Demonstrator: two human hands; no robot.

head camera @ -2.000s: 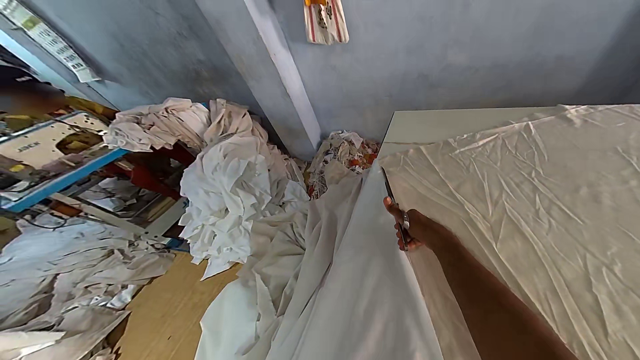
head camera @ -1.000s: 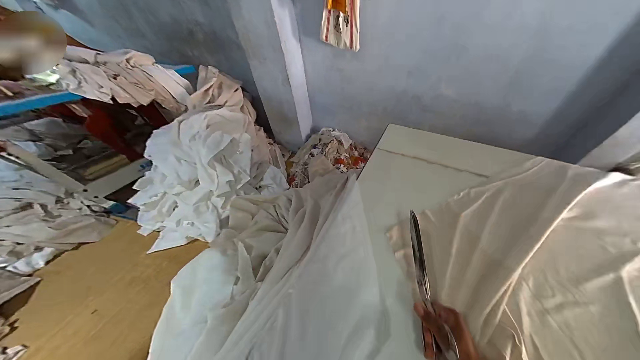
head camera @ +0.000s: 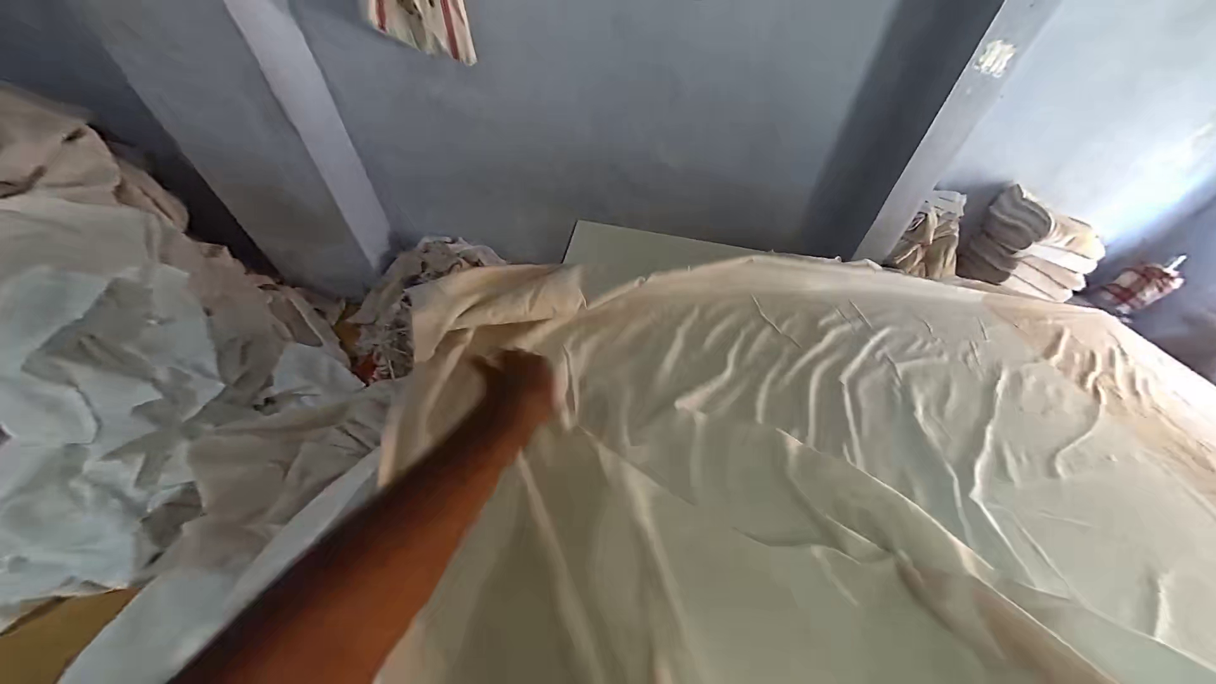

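Note:
My left hand (head camera: 518, 380) reaches in from the lower left and is on or just above the cream cloth (head camera: 741, 513), near the cloth's left side. The hand is blurred, and its fingers are too unclear to show whether they pinch the fabric. The cloth lies wrinkled over a pale table (head camera: 646, 249), whose far corner shows behind it. A raised fold (head camera: 503, 294) stands just beyond my hand. My right hand is out of view, and no scissors can be seen.
Heaps of crumpled white cloth (head camera: 104, 380) lie to the left of the table. A pile of scraps (head camera: 427, 275) sits by the wall's pillar (head camera: 313, 142). Folded cloth stacks (head camera: 1031, 247) stand at the far right. A striped cloth (head camera: 427, 24) hangs on the wall.
The right hand with the scissors, seen earlier, has left the view. My left hand has come in over the cloth, which now covers more of the table. The view has turned right.

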